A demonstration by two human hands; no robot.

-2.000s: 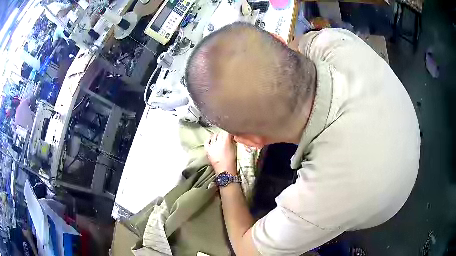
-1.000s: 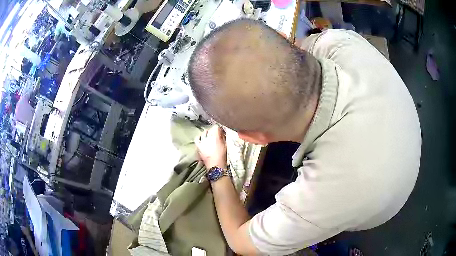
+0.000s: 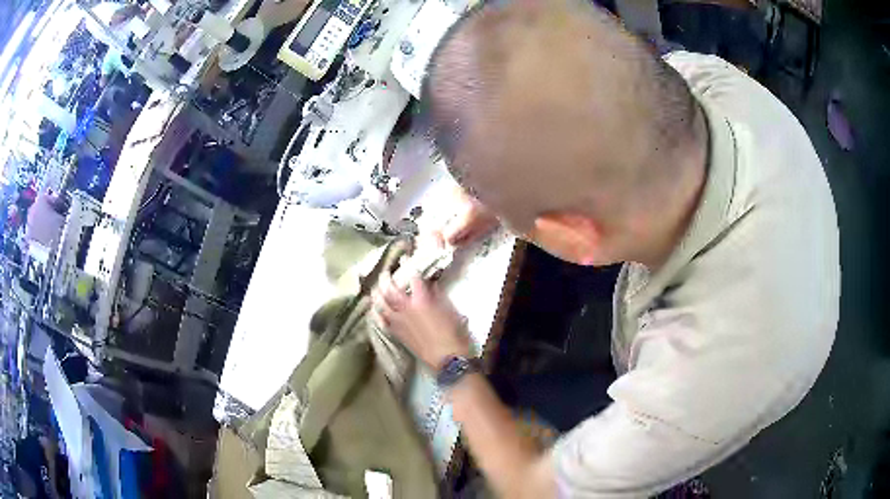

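Note:
Neither of my own hands shows. A seated person seen from above, whose head and back are in view, has both hands at a bunched olive garment (image 3: 366, 414) on a white table (image 3: 263, 331). The person's watch-wearing hand (image 3: 415, 314) pinches a pale folded edge (image 3: 429, 263). The other hand (image 3: 466, 222) is close beyond it, partly hidden by the head. Striped pale lining (image 3: 287, 443) and a small white label (image 3: 379, 484) show low on the garment. The white sewing machine (image 3: 337, 161) stands beyond the hands; its needle cannot be made out.
A cream control panel (image 3: 325, 37) with a screen is behind the machine. Another white workbench (image 3: 137, 185) and a thread spool (image 3: 239, 44) are at the left. Blue and white sheets (image 3: 93, 429) are at the lower left. The person's pale shirt (image 3: 727, 292) fills the right.
The person's head has moved right, uncovering more of the machine. The watch-wearing hand has turned and gripped the pale edge, and the other hand has come into view. The cloth beside the table edge has shifted left.

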